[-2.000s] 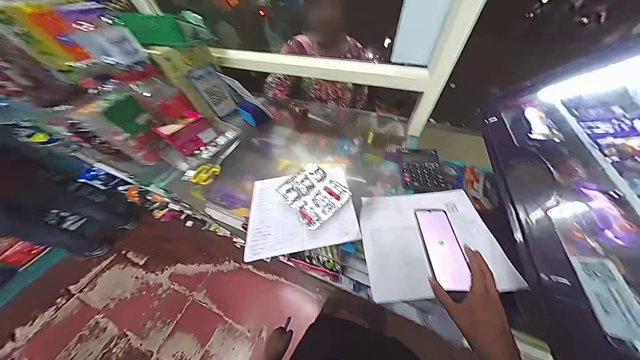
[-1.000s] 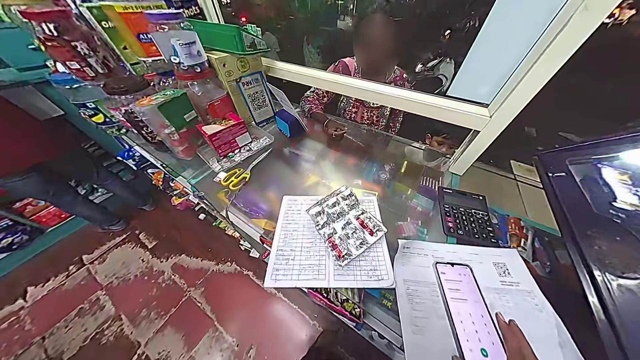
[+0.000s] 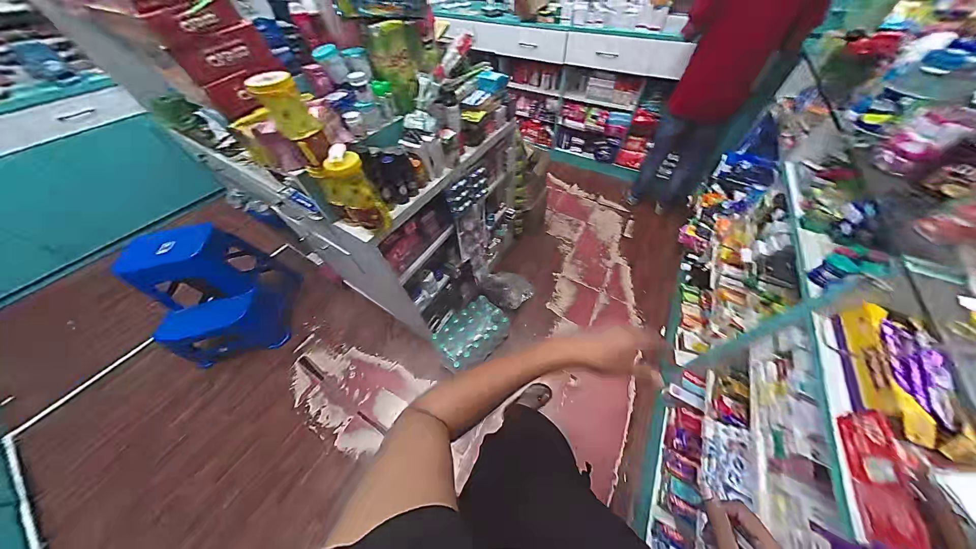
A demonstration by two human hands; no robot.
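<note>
My left arm reaches forward over the floor, and my left hand (image 3: pixel 621 352) is a blur at the edge of the glass display counter (image 3: pixel 793 305). Whether it touches the counter or holds anything cannot be told. At the bottom right, my right hand (image 3: pixel 736 524) is partly in view beside the packets in the counter, its fingers bent; its grip is unclear. Red packets (image 3: pixel 873 457) and a yellow and purple packet (image 3: pixel 888 366) lie right of the glass edge. A dark, blurred shape like a hand shows at the lower right edge.
Blue plastic step stools (image 3: pixel 206 282) stand at the left. A shelf unit (image 3: pixel 412 206) holds bottles and yellow containers, with a pack of bottles (image 3: pixel 471 332) on the floor beside it. A person in a red top (image 3: pixel 743 61) stands farther back. Worn red flooring (image 3: pixel 591 274) runs between shelf and counter.
The view has swung far to the left; the phone, papers and blister packs seen before are out of view. My left arm is now stretched forward. My right hand was at the phone before.
</note>
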